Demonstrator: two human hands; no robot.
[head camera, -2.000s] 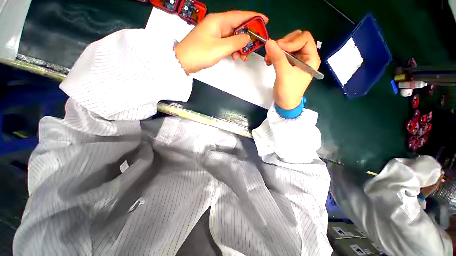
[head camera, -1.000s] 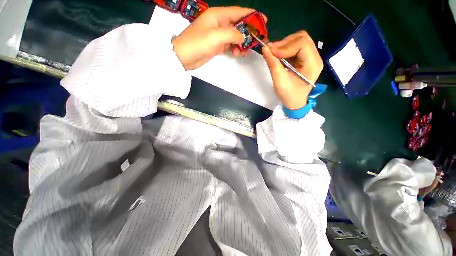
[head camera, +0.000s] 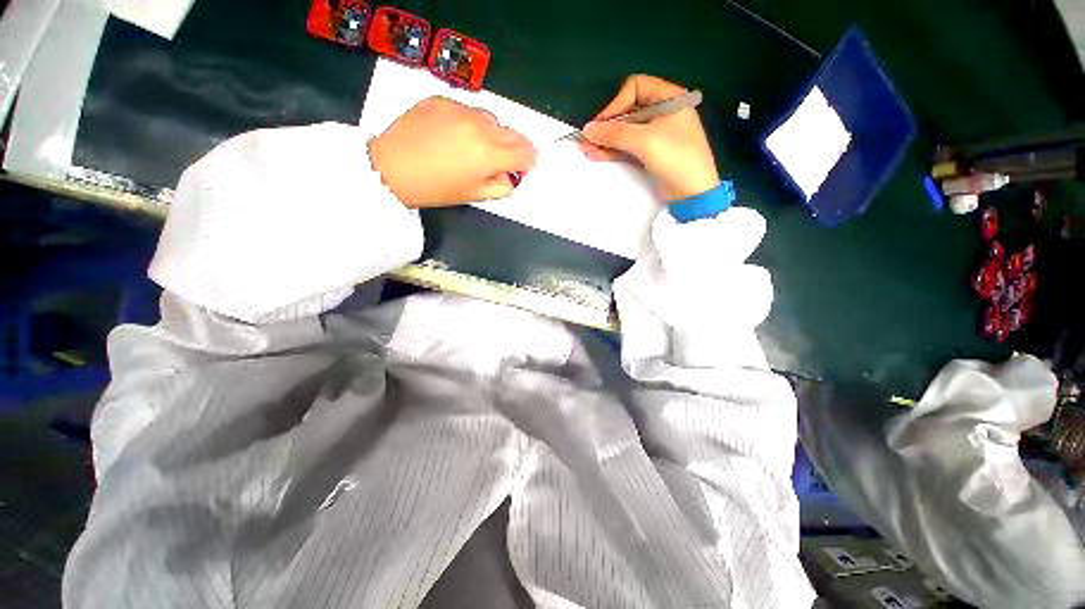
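Observation:
My left hand (head camera: 447, 152) is curled palm down over the left part of the white paper sheet (head camera: 583, 200). A small red bit of the housing (head camera: 514, 180) shows at its fingers; the rest is hidden. My right hand (head camera: 652, 137) holds the grey tweezers (head camera: 669, 107) like a pen, their tip pointing left just above the paper, near my left fingers. A blue strap (head camera: 702, 202) is on my right wrist. Three red housings with electronics inside, one of them nearest the paper (head camera: 461, 60), stand in a row beyond the paper's left end.
A dark blue bin (head camera: 875, 131) holding a white sheet (head camera: 809, 140) is at right. A tiny white piece (head camera: 744, 111) lies left of it. Pens (head camera: 970, 184) and a pile of red pieces (head camera: 1007, 289) are farther right. Another person's white sleeve (head camera: 976, 416) is at lower right.
My left hand has moved down and left with the housing, now mostly covered. The tweezers have left the housing's inside and my right hand has shifted slightly left. A third housing shows in the row.

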